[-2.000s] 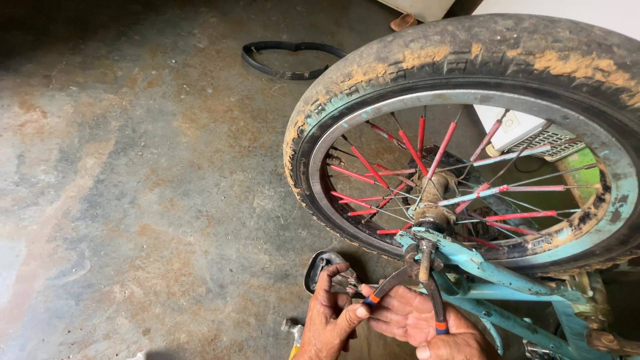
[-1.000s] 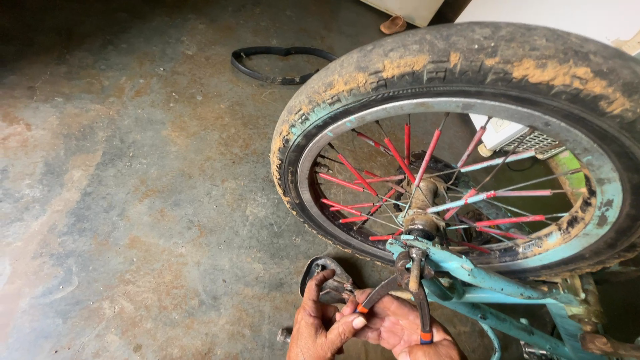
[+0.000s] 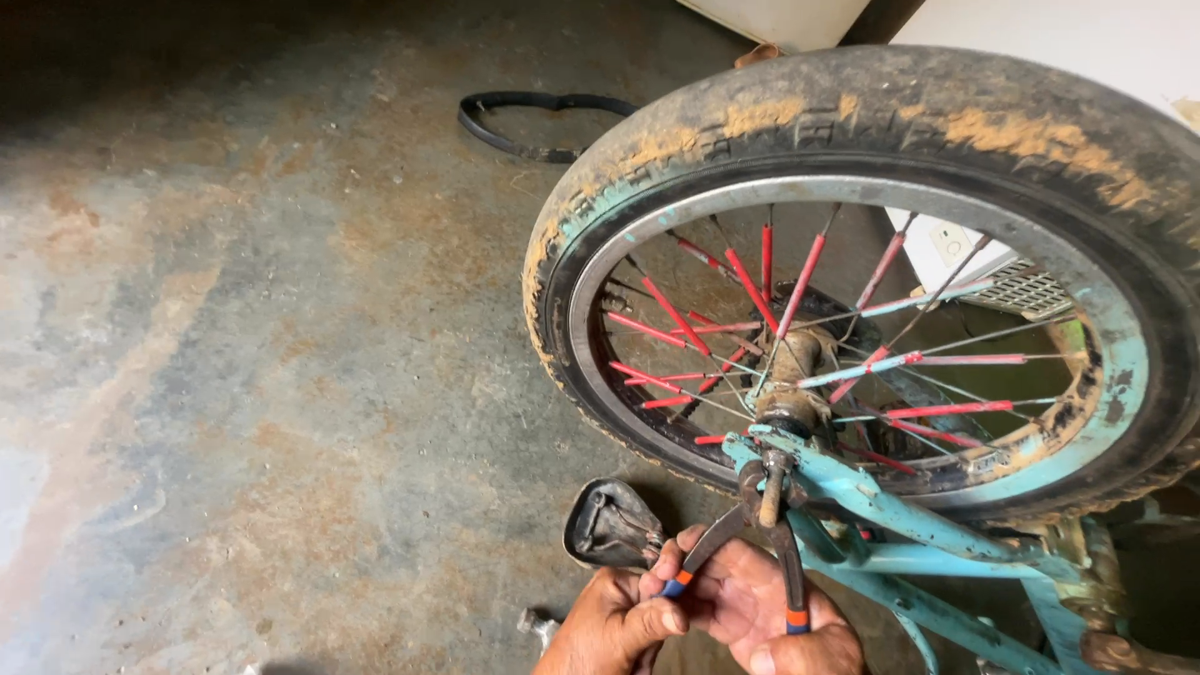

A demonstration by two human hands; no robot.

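Observation:
Pliers with blue and orange grips have their jaws at the axle end of a muddy bicycle wheel, where it meets the turquoise frame. My left hand closes its fingers on the left handle. Around the right handle is my right hand, its thumb near the orange band and its palm partly in view. The handles stand apart. Red and light-blue sleeves cover many spokes. Whether the jaws bite on the nut or the axle itself is hard to tell.
An upturned bicycle saddle lies on the concrete floor left of the frame. A black rubber loop lies beyond the tyre. Below the saddle is a partly visible metal piece. A white object with a grille shows through the spokes.

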